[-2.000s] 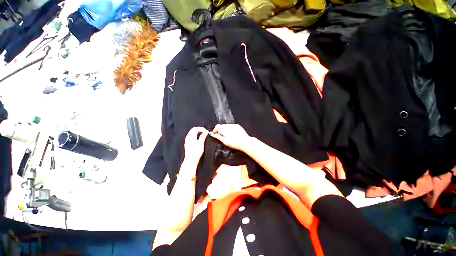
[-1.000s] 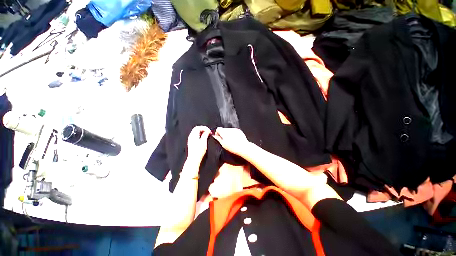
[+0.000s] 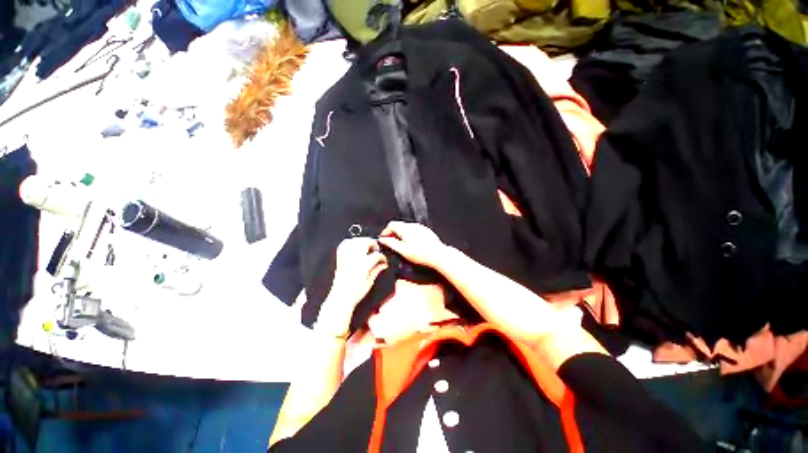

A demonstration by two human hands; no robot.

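Observation:
A black jacket lies front up before me, its collar away from me and grey-black lining showing between the fronts. Pale thread lines run near the chest. One ringed button shows just beyond my left hand. My left hand and my right hand are close together at the front edge near the hem, both pinching the black cloth. The fingertips hide what exactly is between them.
A second black jacket with ringed buttons lies at the right over salmon cloth. A black cylinder, a smaller dark case, a metal tool and fur trim lie left. Olive garments heap at the far edge.
My left hand has moved a little down towards the hem, and the ringed button now shows above it. The whole view has shifted, with the table things further right and slightly higher.

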